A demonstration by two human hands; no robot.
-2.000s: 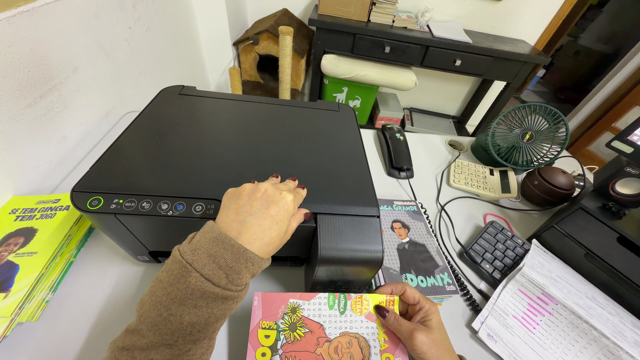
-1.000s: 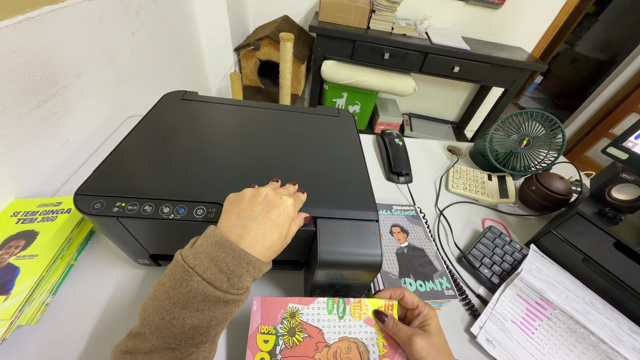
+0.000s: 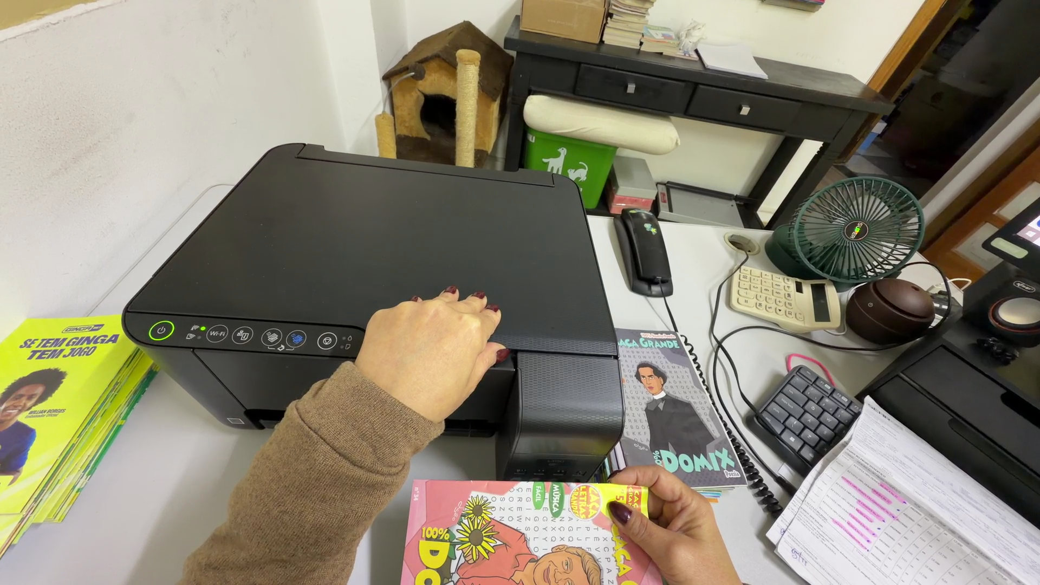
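My left hand [image 3: 435,349] rests palm down on the front edge of the closed lid of a black printer [image 3: 366,236], its fingers spread a little. A lit ring shows around the power button at the left of the printer's control panel. With its thumb on top, my right hand [image 3: 674,528] grips the right edge of a pink puzzle magazine [image 3: 528,536], held in front of the printer and cut off by the bottom of the view. Beyond that hand lies a stack of magazines with a grey cover [image 3: 678,406] on top, beside the printer's ink tank unit.
Yellow-green magazines [image 3: 61,406] are stacked at the left. A telephone handset [image 3: 644,252], calculator [image 3: 784,299], green fan [image 3: 855,230], brown round device [image 3: 890,311], small keypad [image 3: 807,417] and printed sheets [image 3: 910,496] lie at the right, with cords between them. A dark console table [image 3: 691,89] stands behind.
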